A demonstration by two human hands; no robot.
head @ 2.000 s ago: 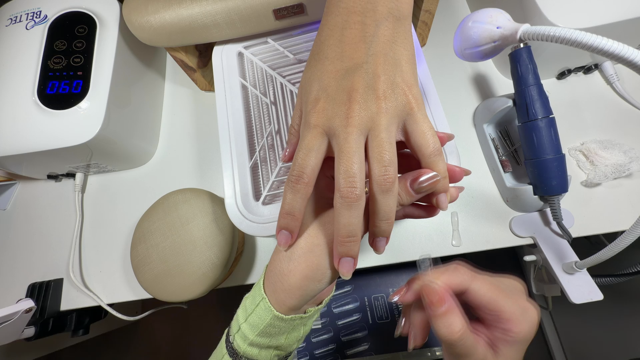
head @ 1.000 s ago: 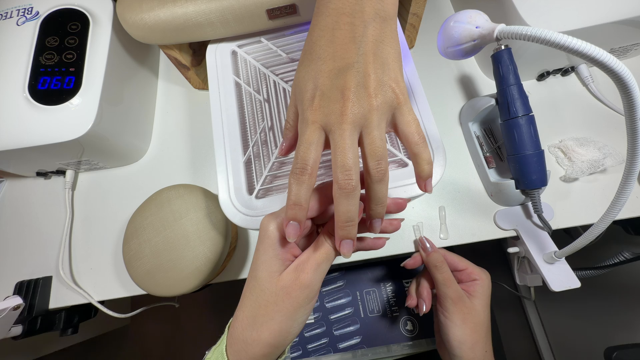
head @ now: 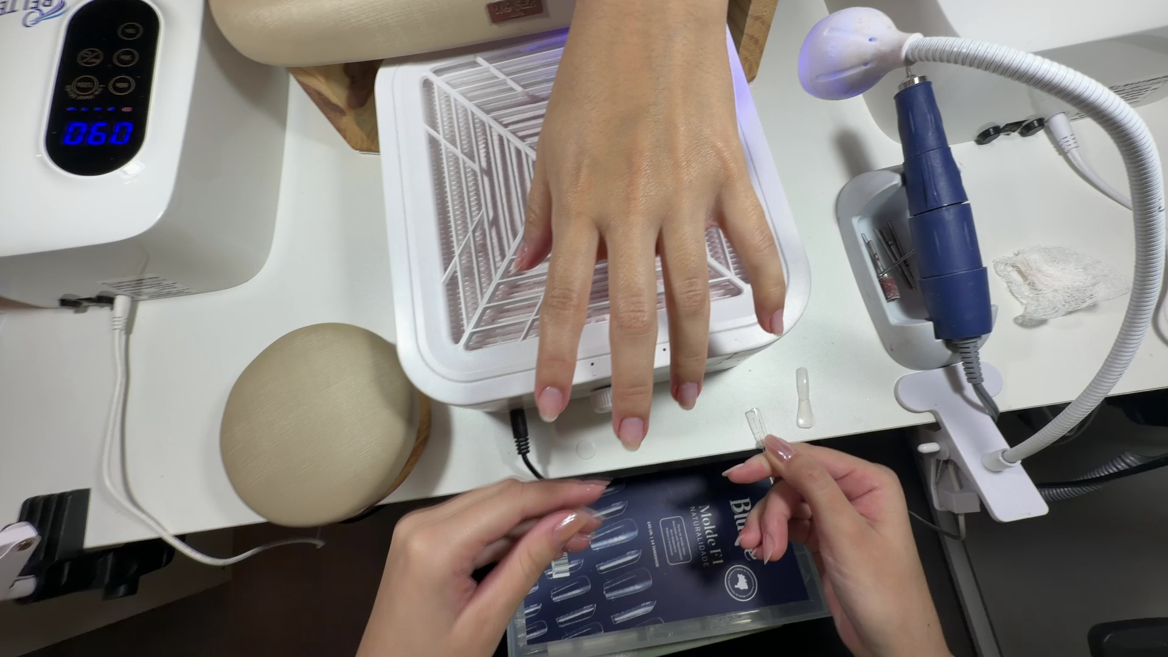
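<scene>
My left hand (head: pixel 497 561) is over the left part of a dark blue case of clear nail forms (head: pixel 639 584), thumb and fingertips together; a small clear piece seems to show just under them. In my right hand (head: pixel 844 520), between thumb and forefinger, is a clear nail form (head: pixel 756 425) at the table's front edge. Another clear nail form (head: pixel 804 398) lies on the white table just right of it. Above my hands, another person's hand (head: pixel 643 237) rests palm down with fingers spread over a white nail dust collector (head: pixel 584 365).
At left stand a white nail lamp (head: pixel 219 173) with a lit display and a round beige cushion (head: pixel 319 424). At right are a blue nail drill handpiece (head: pixel 944 210) over a grey tray (head: pixel 867 210), crumpled gauze (head: pixel 1058 283) and a clamped flexible-neck lamp (head: pixel 1131 164).
My left hand has let go of the other person's fingers and moved down over the case. My right hand came up to the table edge, where it has picked up one nail form.
</scene>
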